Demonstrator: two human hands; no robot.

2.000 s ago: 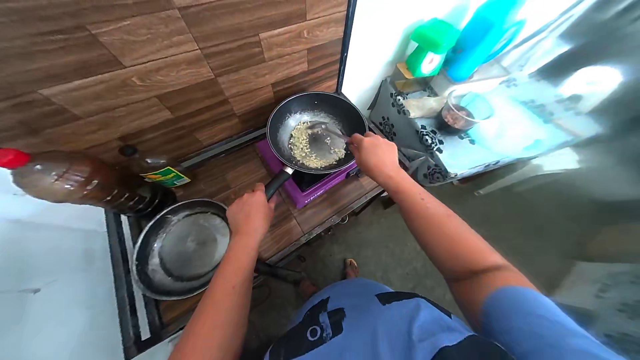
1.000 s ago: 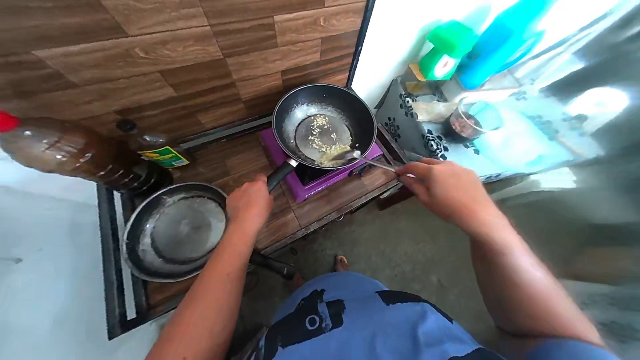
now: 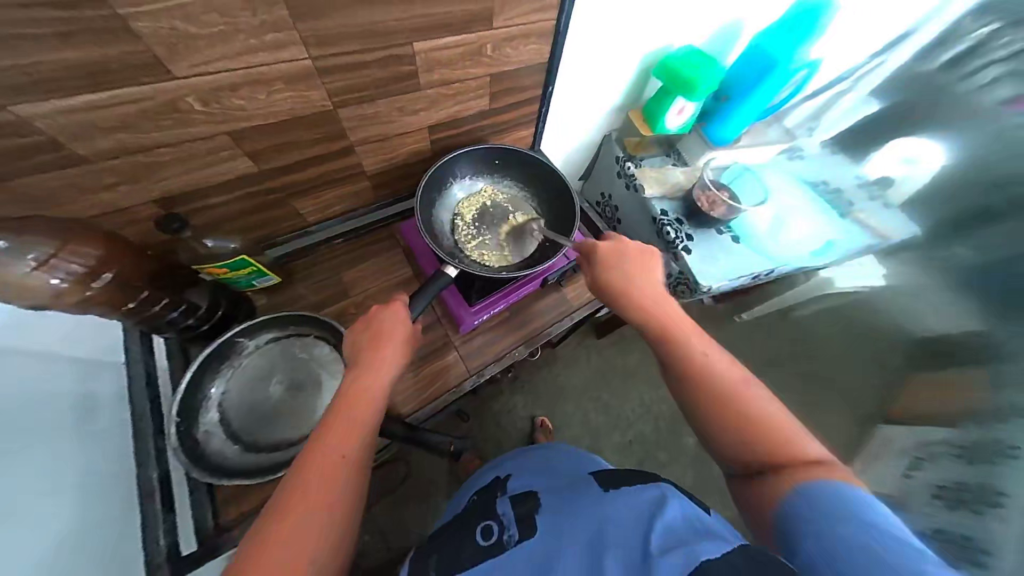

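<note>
A black frying pan sits on a purple portable stove, with pale chopped bits spread over its base. My left hand is closed around the pan's black handle. In my right hand is a metal spoon, its bowl down among the bits at the pan's right side. The fingers of my right hand hide the end of the spoon's handle.
A second frying pan lies left of my left forearm, its handle over the counter edge. Large brown bottle and smaller labelled bottle stand behind it. At right, a cloth-covered table holds a clear cup, a green container and a blue jug.
My right hand has moved in toward the pan since one second ago, and the spoon reaches further into it. The bits are spread differently. My left hand stays on the handle.
</note>
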